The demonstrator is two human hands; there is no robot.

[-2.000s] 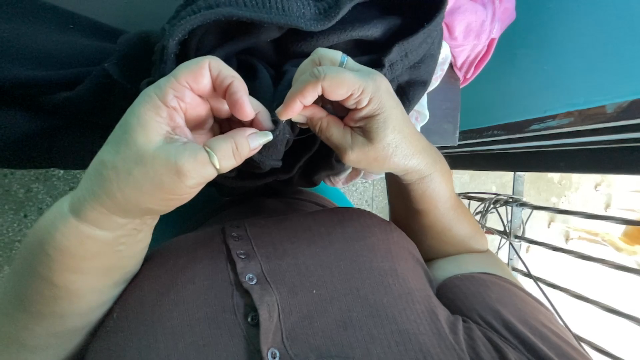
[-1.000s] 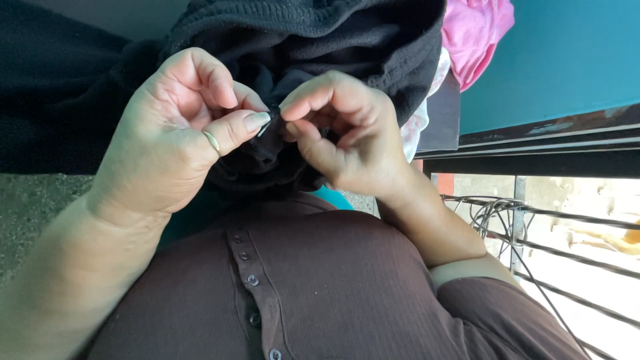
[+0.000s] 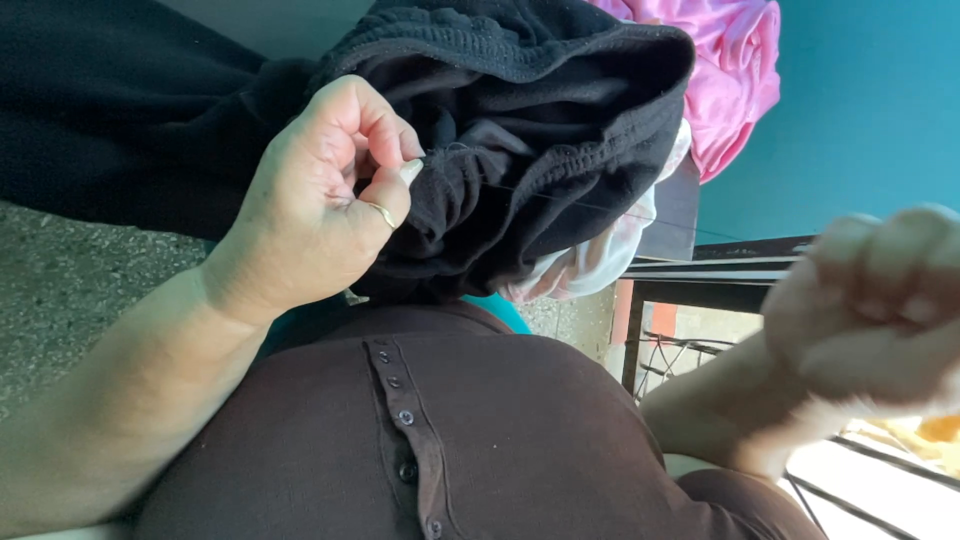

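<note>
Black fabric, a garment with a gathered waistband, lies bunched across my lap. My left hand pinches a bit of this cloth between thumb and forefinger, near its middle; a ring is on the thumb. A thin dark thread stretches from the pinched spot over the cloth toward the right. Out at the right edge, well away from the cloth, my right hand is blurred, with its fingers curled. Whether it holds a needle or the thread's end cannot be told.
Pink cloth and white patterned cloth lie beyond the black garment, by a dark ledge. A teal wall stands at the right. Metal window bars with looped wire are at the lower right, and speckled floor at the left.
My right hand has moved from beside the left one far out to the right, and the thread now shows stretched across. My left hand still pinches the black cloth.
</note>
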